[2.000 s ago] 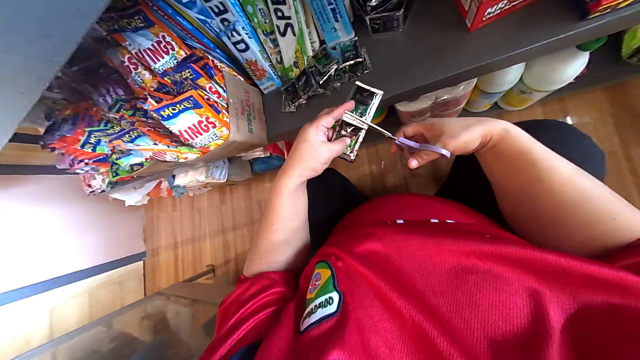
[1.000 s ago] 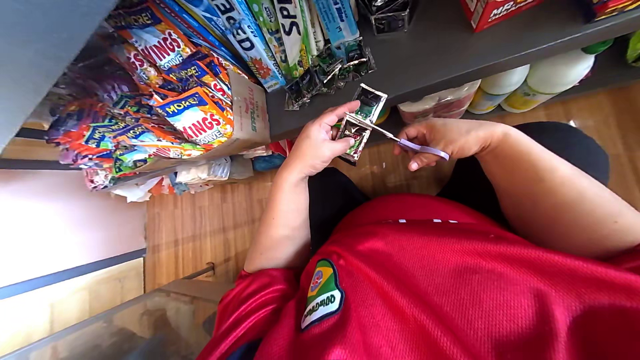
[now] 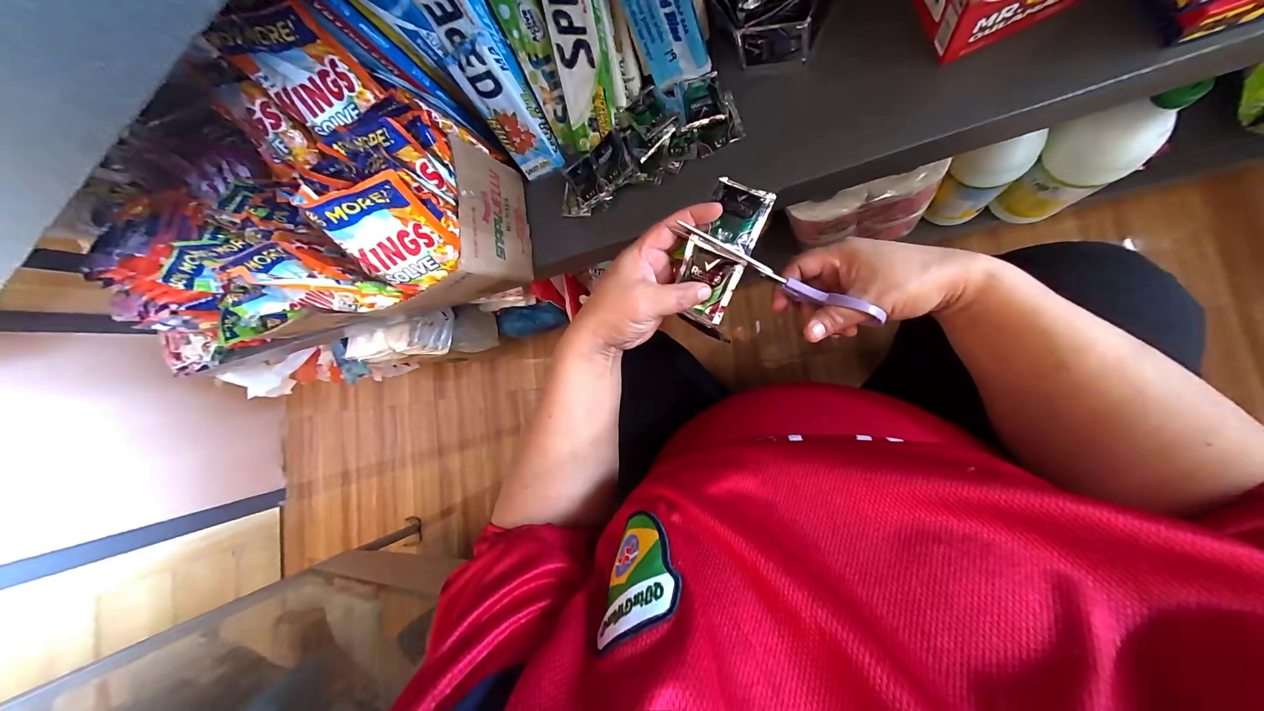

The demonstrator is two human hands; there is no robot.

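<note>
My left hand (image 3: 647,281) pinches a strip of small foil sachets, thumb on the lower sachet (image 3: 709,275). The upper sachet (image 3: 743,212), dark green, sticks out past my fingers towards the shelf. Purple-handled scissors (image 3: 831,298) are in my right hand (image 3: 869,286), with fingers at the handle loops. Their metal blades point left and lie across the strip, between the upper and lower sachets. Whether the strip is cut through there cannot be told. More dark sachets (image 3: 647,148) lie at the edge of the grey shelf, beyond my left hand.
A cardboard box (image 3: 494,212) of bright snack or drink packets stands at the left. Long boxes (image 3: 494,84) lie beside it on the grey shelf (image 3: 849,128). A red box (image 3: 987,22) is at the back right. White bottles (image 3: 1091,148) and wrapped rolls (image 3: 869,204) sit below the shelf.
</note>
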